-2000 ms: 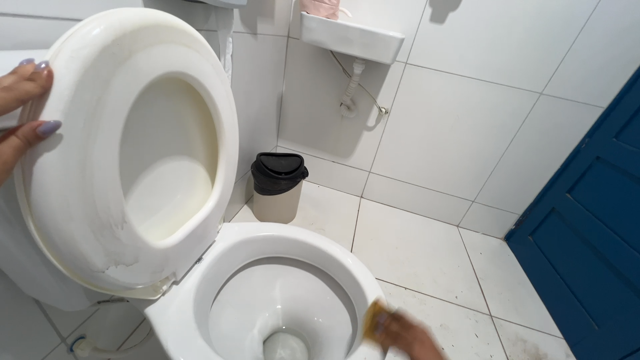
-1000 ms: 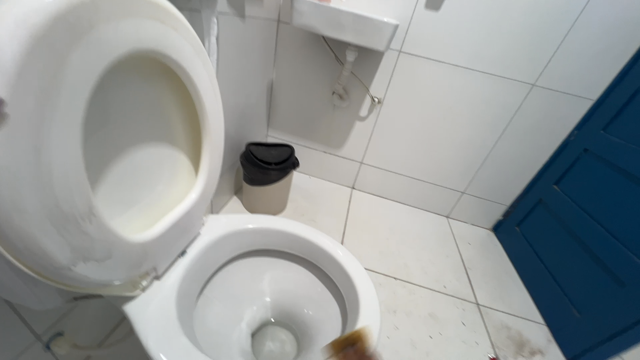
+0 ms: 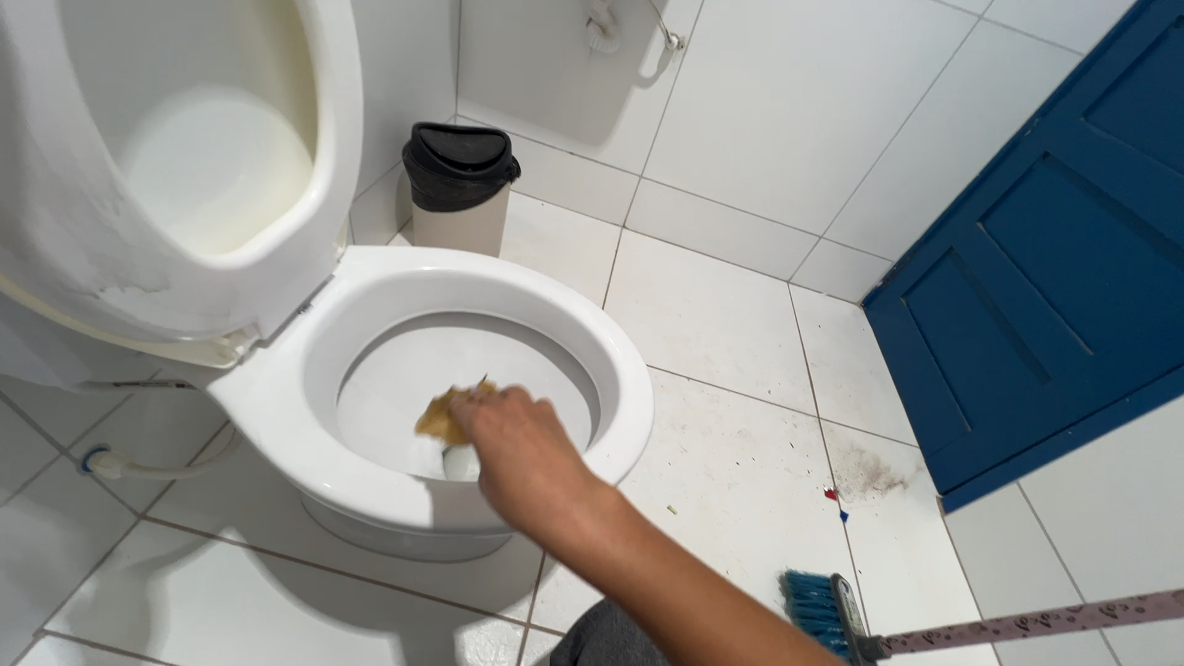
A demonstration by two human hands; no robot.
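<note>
My right hand (image 3: 523,444) reaches over the near rim of the white toilet bowl (image 3: 634,398) and holds a yellowish-brown sponge or cloth (image 3: 444,416) above the inside of the bowl. Which of the two it is cannot be told. At the left, the toilet seat (image 3: 338,185) and lid (image 3: 213,166) stand raised, with greyish marks on the seat's lower part. My left hand is out of view.
Behind the bowl stands a beige bin (image 3: 458,227) with a black lid (image 3: 458,153). A blue door (image 3: 1045,268) is at the right. A broom with teal bristles (image 3: 814,606) lies at lower right, near small debris on the tiles. A hose (image 3: 157,470) runs beside the toilet.
My right hand has moved from the bowl's right rim to over its inside, with the sponge or cloth still held. My left hand, earlier on the raised seat and lid, has left the view.
</note>
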